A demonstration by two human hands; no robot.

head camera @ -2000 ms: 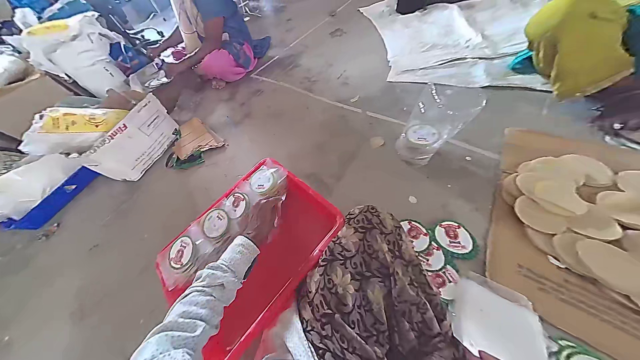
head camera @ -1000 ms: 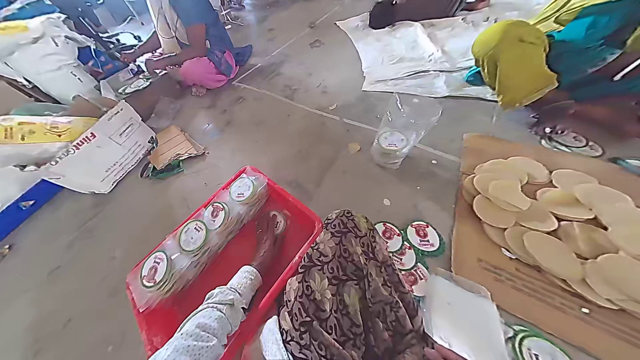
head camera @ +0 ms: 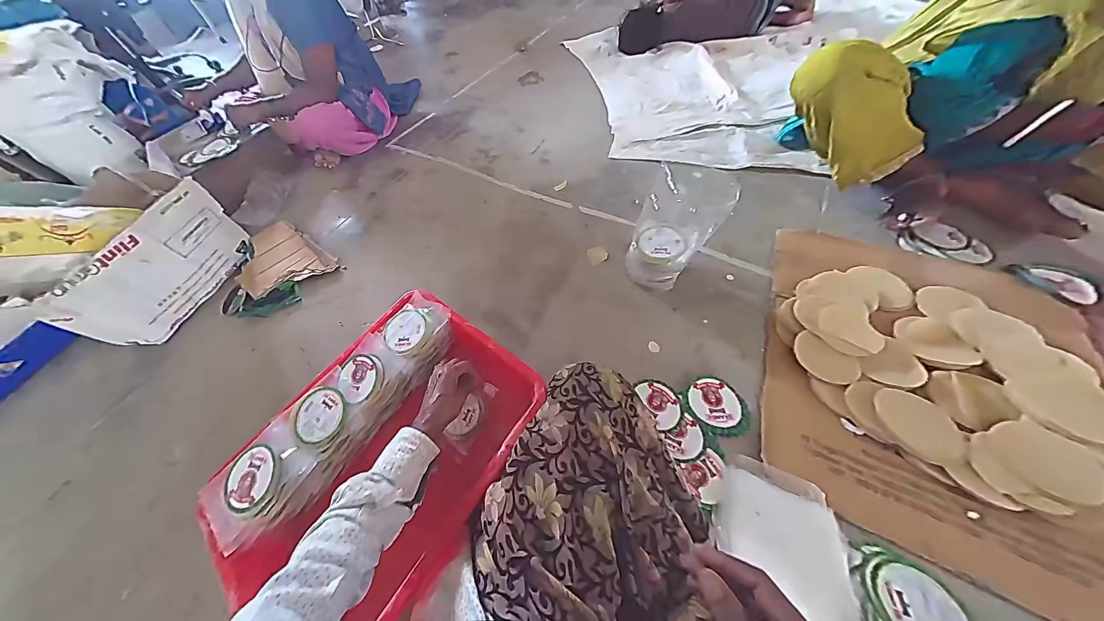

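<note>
My left hand (head camera: 447, 398) is inside a red plastic tray (head camera: 509, 366), its fingers on a clear packet with a round label (head camera: 466, 416) lying on the tray floor. Left of the hand, a row of clear packets with round green-edged labels (head camera: 319, 415) lines the tray's side. At the bottom edge, my right hand (head camera: 733, 586) is partly in view beside a stack of clear plastic bags (head camera: 780, 526) and the patterned cloth over my knee (head camera: 586, 500); whether it holds anything is unclear. Loose round labels (head camera: 716, 405) lie right of the knee.
Thin pale discs (head camera: 931, 423) are heaped on a cardboard sheet (head camera: 802, 259) at the right. A clear bag with a label (head camera: 664, 246) stands on the floor ahead. Co-workers sit at the upper left and upper right, near sacks (head camera: 60, 103) and a white sheet (head camera: 664, 95).
My left hand has moved from over the packets to the tray floor, where it touches a packet. My right hand has come into view at the bottom edge.
</note>
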